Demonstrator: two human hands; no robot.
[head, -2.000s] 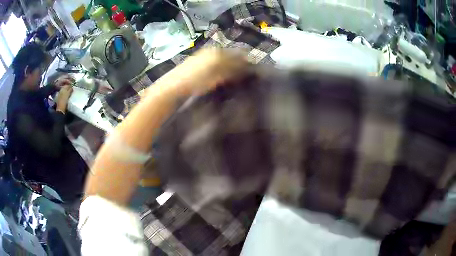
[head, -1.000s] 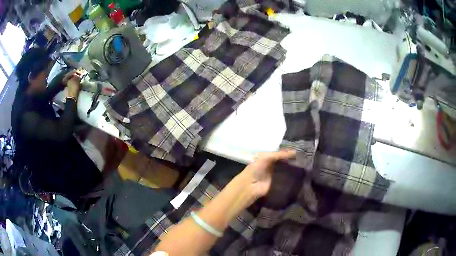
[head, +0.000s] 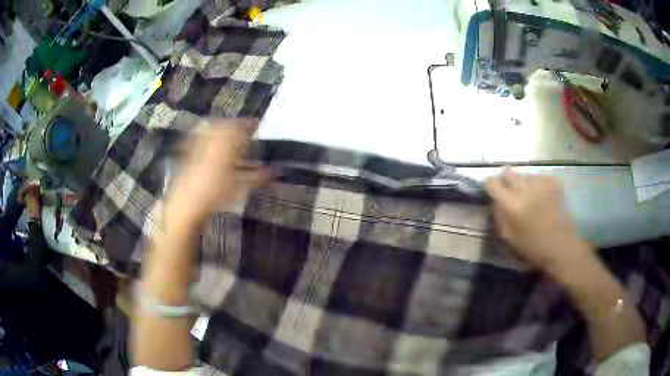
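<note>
A large plaid garment panel (head: 338, 257) in dark purple-brown and cream hangs over the table's front edge towards me. Its top edge is folded, with a pale line along the fold. My right hand (head: 532, 217) grips the right end of this edge, below the sewing machine. My left hand (head: 213, 172) is blurred over the left end of the edge; whether its fingers hold the cloth cannot be told. The white machine head (head: 558, 51) with its blue-green edge stands at the upper right.
More plaid cloth (head: 209, 73) lies on the white table (head: 352, 81) at the left. A red looped handle (head: 580, 117) lies right of the needle area. A white piece (head: 652, 175) is at the right edge. Another person's hand (head: 29, 198) is at the far left.
The view has shifted right. My right hand has come into clear view at the panel's edge. The panel now lies spread sideways, and my left hand has moved to its upper left.
</note>
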